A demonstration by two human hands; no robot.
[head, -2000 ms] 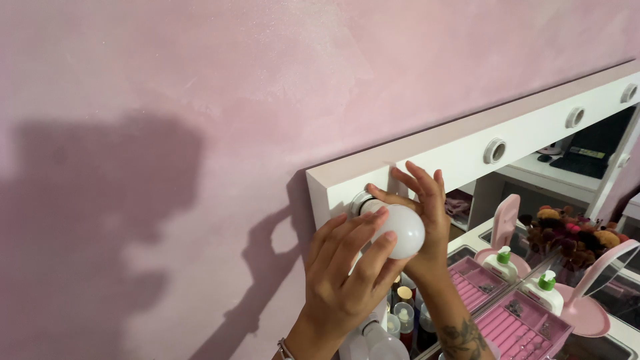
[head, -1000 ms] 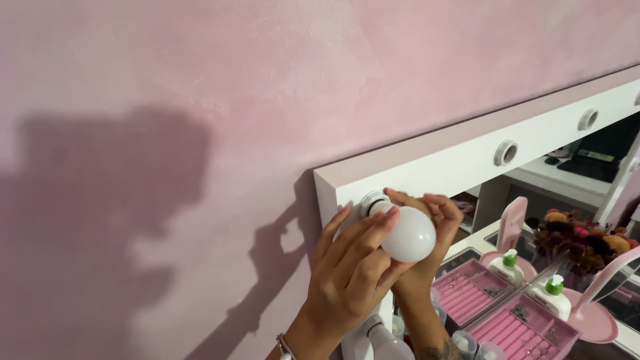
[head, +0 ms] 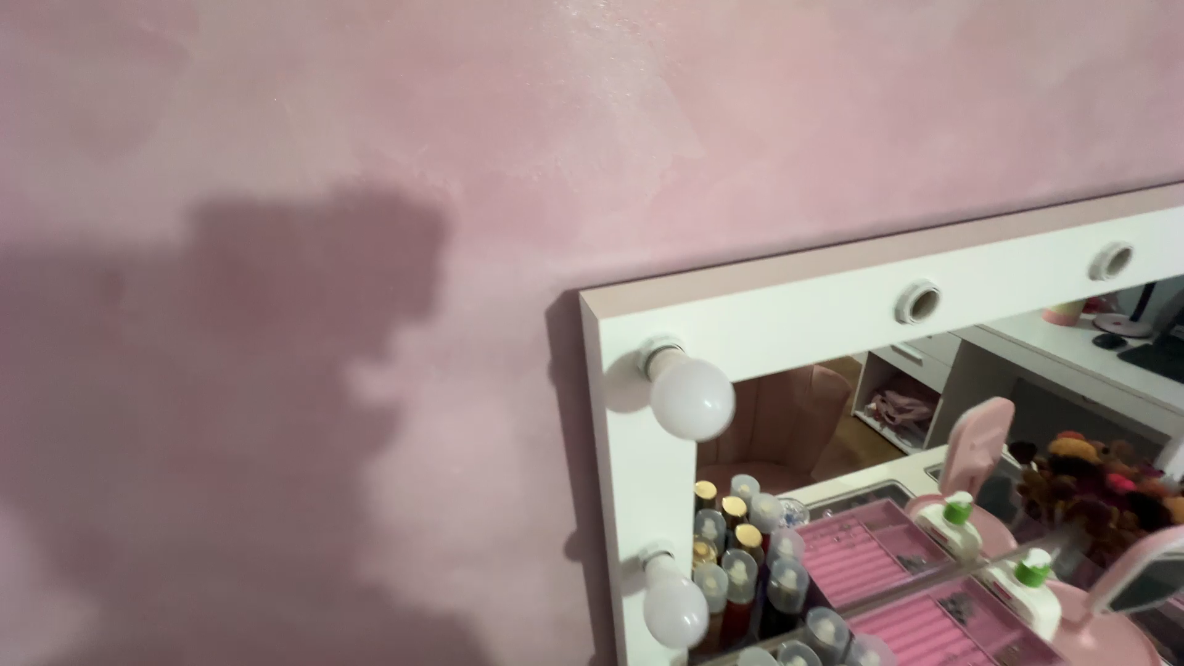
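Note:
Neither of my hands is in view. A white frosted light bulb (head: 692,398) sits in the corner socket (head: 660,352) of the white mirror frame (head: 758,342), with nothing touching it. Below it on the same left side, a second white bulb (head: 676,611) sits in its socket. Along the top of the frame, one socket (head: 918,302) and another farther right (head: 1111,261) hold no bulb.
Spray bottles (head: 788,583) with clear caps stand beside a pink jewellery tray (head: 953,629) in front of the mirror. A pink stand mirror (head: 1133,592) and a white bottle with a green top (head: 1033,592) are at the right. A pink wall (head: 462,139) rises behind the frame.
Both hands were at the corner bulb in the earlier frames and have left the view. The bulb stays in the corner socket, let go.

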